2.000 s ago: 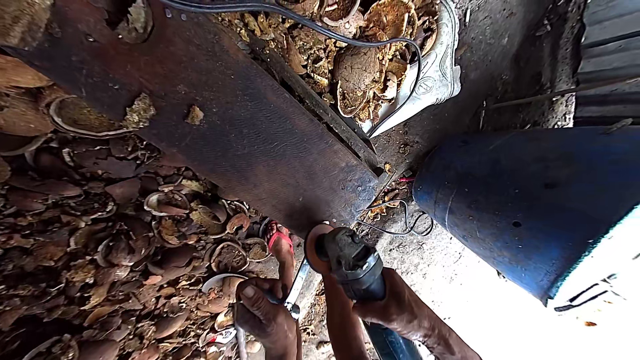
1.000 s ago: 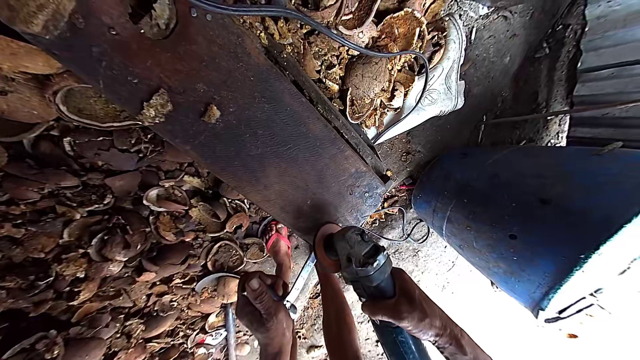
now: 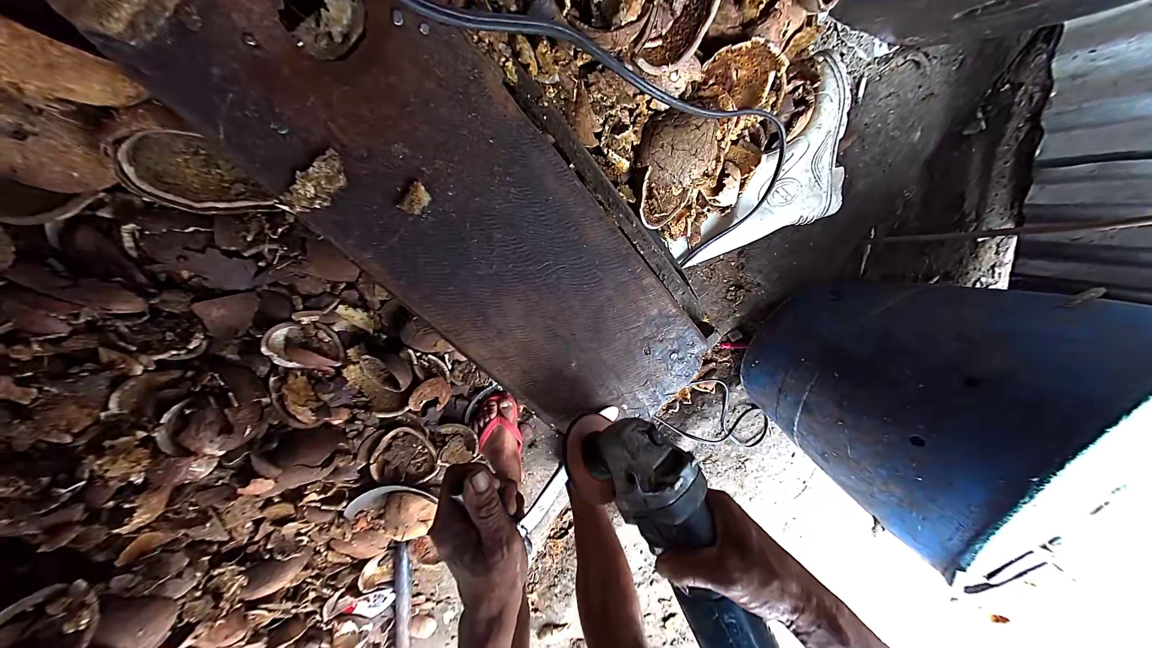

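Note:
My left hand (image 3: 486, 531) is closed around the handle end of a metal blade (image 3: 544, 499), which slants up toward the grinding disc. My right hand (image 3: 720, 558) grips the body of a dark angle grinder (image 3: 657, 486). The grinder's reddish-brown disc (image 3: 589, 454) overlaps the blade, and a pale tip shows just past its upper edge. Whether disc and blade touch cannot be told. Both tools are by the near end of a dark worn plank (image 3: 504, 243). The handle inside my left hand is mostly hidden.
Coconut shells (image 3: 306, 346) lie heaped on the left. A white boot (image 3: 801, 180) and a dark cable (image 3: 630, 76) are beyond the plank. To the right lies a blue drum (image 3: 936, 387). A foot in a red sandal (image 3: 499, 436) and a metal pipe (image 3: 401, 594) are below.
My left hand has moved slightly up toward the plank with the blade. A pale tip now shows beyond the disc. My right hand keeps hold of the grinder.

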